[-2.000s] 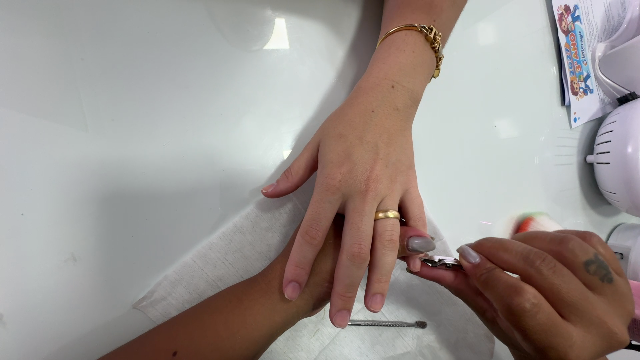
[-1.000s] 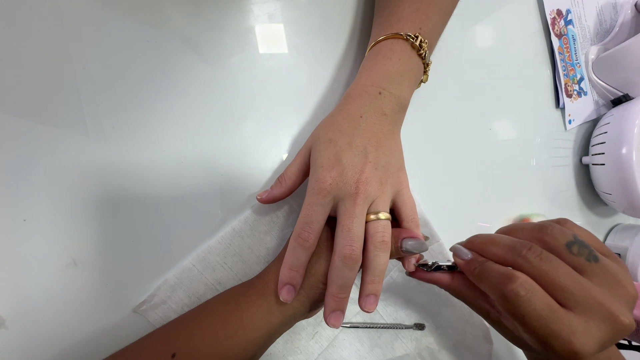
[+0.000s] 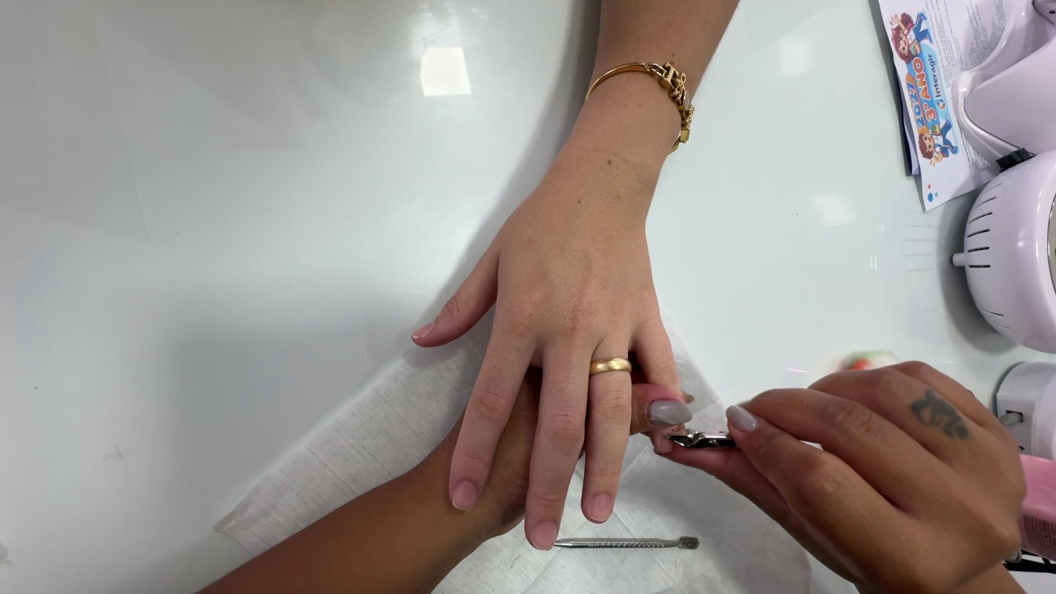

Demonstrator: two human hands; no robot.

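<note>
My right hand (image 3: 874, 470) grips a metal cuticle nipper (image 3: 701, 440), its jaws at the little fingertip of another person's hand (image 3: 577, 305). That hand lies palm down with fingers spread, wearing a gold ring (image 3: 610, 365) and a gold bracelet (image 3: 672, 87). From underneath, my left hand (image 3: 511, 450) holds it; my thumb with a grey nail rests on the little finger, and most of my left fingers are hidden. Below the fingertips a metal cuticle pusher (image 3: 627, 543) lies on a white disposable cloth (image 3: 346, 462).
A white rounded appliance with slots (image 3: 1011, 256) stands at the right edge. Near it are a printed leaflet (image 3: 928, 99), another white device (image 3: 1019, 396) and a pink object (image 3: 1038, 503). The glossy white table (image 3: 247, 206) reflects light.
The other person's hand and my hands keep much the same arrangement. The nipper stays at the little finger, with my right hand shifted only slightly.
</note>
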